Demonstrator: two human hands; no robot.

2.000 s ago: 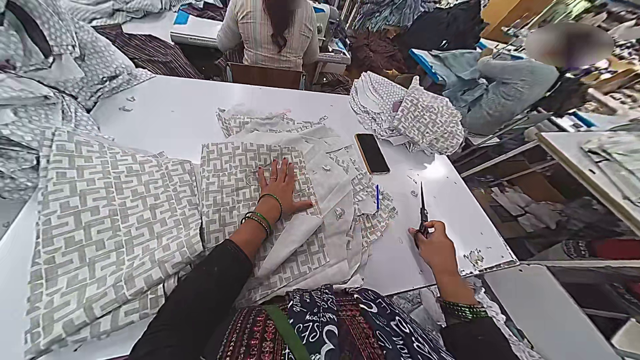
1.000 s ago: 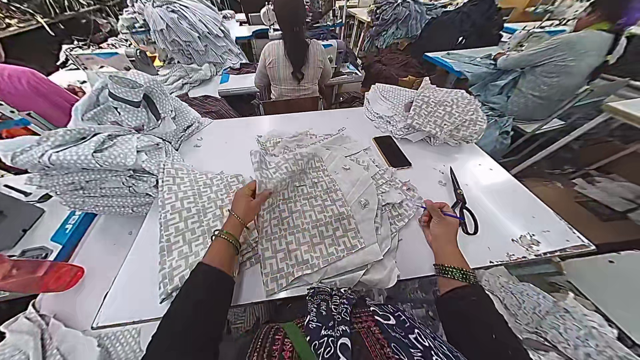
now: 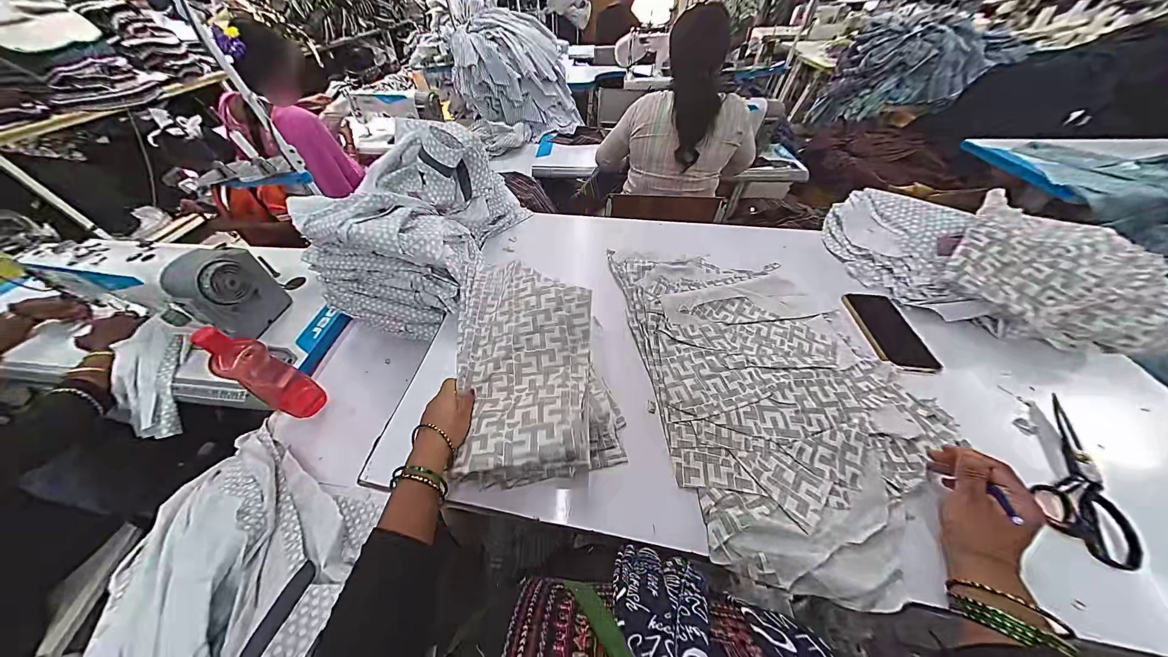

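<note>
My left hand (image 3: 445, 415) grips the left edge of a patterned fabric piece (image 3: 529, 365), which lies over a small stack at the left of the white table. In my right hand (image 3: 985, 511) is a blue pen (image 3: 1006, 504), held between the fingers, with the fingertips at the right edge of a spread pile of grey-and-white patterned fabric pieces (image 3: 776, 401). Black-handled scissors (image 3: 1081, 502) lie open just right of that hand. Behind it a smartphone (image 3: 890, 333) rests on the table.
Folded dotted garments (image 3: 392, 246) are stacked at the back left, and bundled cloth (image 3: 1058, 274) sits at the back right. A red bottle (image 3: 258, 372) lies by a sewing machine (image 3: 228, 287), where a co-worker's hands (image 3: 105, 333) hold cloth. Another person (image 3: 680, 128) sits beyond the table.
The scissors, in my right hand two seconds ago, were let go and lie on the table; that hand holds a pen. My left hand has moved left with a fabric piece, off the spread pile.
</note>
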